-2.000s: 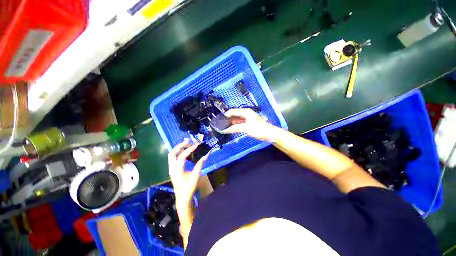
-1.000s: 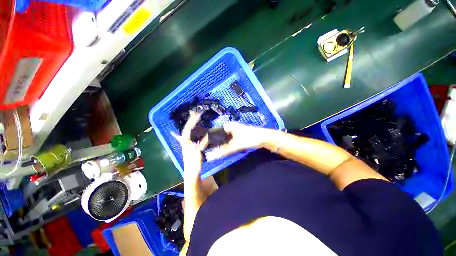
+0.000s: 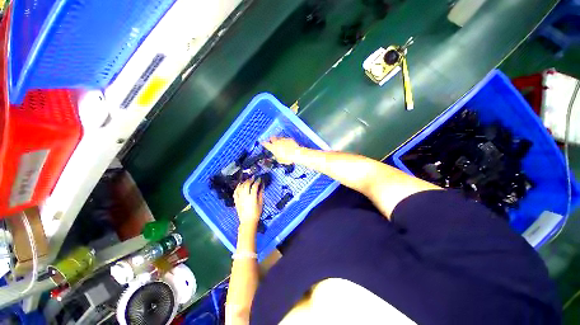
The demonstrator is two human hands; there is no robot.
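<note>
The blue mesh basket (image 3: 219,135) lies on the green bench in front of my body. Small black parts (image 3: 224,184) are heaped in its left part, and one black block (image 3: 284,201) lies apart on the basket floor near my body. My left hand (image 3: 248,196) is over the near side of the heap, with its fingertips on the black parts. My right hand (image 3: 282,150) is in the basket at the heap's far right side, fingers pointing left. What either hand grips, if anything, is too blurred to tell.
A large blue bin (image 3: 505,89) heaped with black parts stands at right. A tape measure (image 3: 389,61) lies on the bench (image 3: 356,101). A white fan (image 3: 152,301) and bottles (image 3: 150,252) are at lower left. A red crate (image 3: 46,143) and a blue basket (image 3: 95,44) are at upper left.
The black block held between my hands is no longer seen there. My hands have moved apart over the heap, the right one farther from my body. The view has turned and shifted.
</note>
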